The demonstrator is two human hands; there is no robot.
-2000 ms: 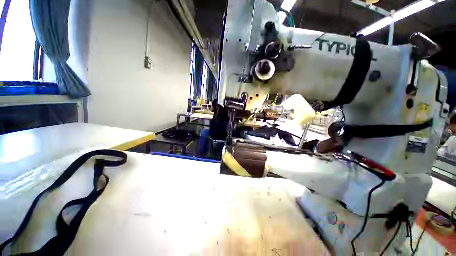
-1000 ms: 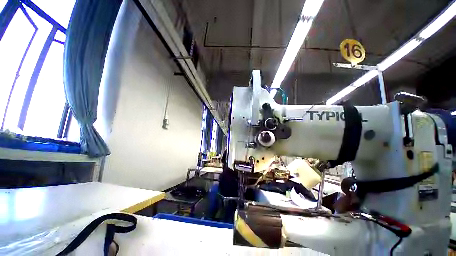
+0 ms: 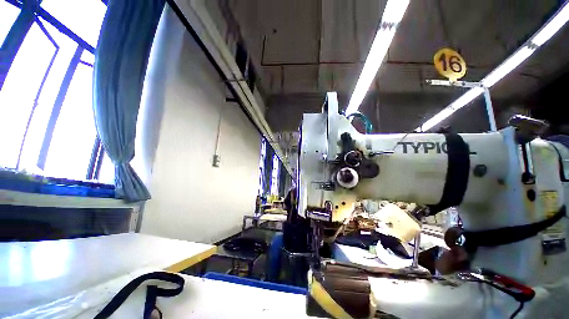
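Observation:
A black webbing strap [image 3: 134,283] lies bent in a loop on the white table at the lower left. A small brownish patch beside it at the bottom edge may be a fingertip of my left hand; it is too small and cut off to be sure. My right hand is not in view. The white TYPICAL sewing machine [image 3: 399,168] stands at the right. Its needle area [image 3: 315,240] is above the brown-covered arm end [image 3: 343,290] with a slanting yellow strip. No cloth shows under the needle.
Red-handled snips or tweezers [image 3: 506,285] lie on the lower arm. Black bands [image 3: 457,171] wrap the machine. Another white-topped table [image 3: 118,252] with a yellow edge is at the left. Behind are a blue curtain [image 3: 118,99], cluttered worktables and a yellow "16" sign [image 3: 450,63].
The view has tilted up, so the machine and table sit lower and less table shows. Since one second ago the scene has shifted slightly right. The small brownish patch beside the strap was absent at first.

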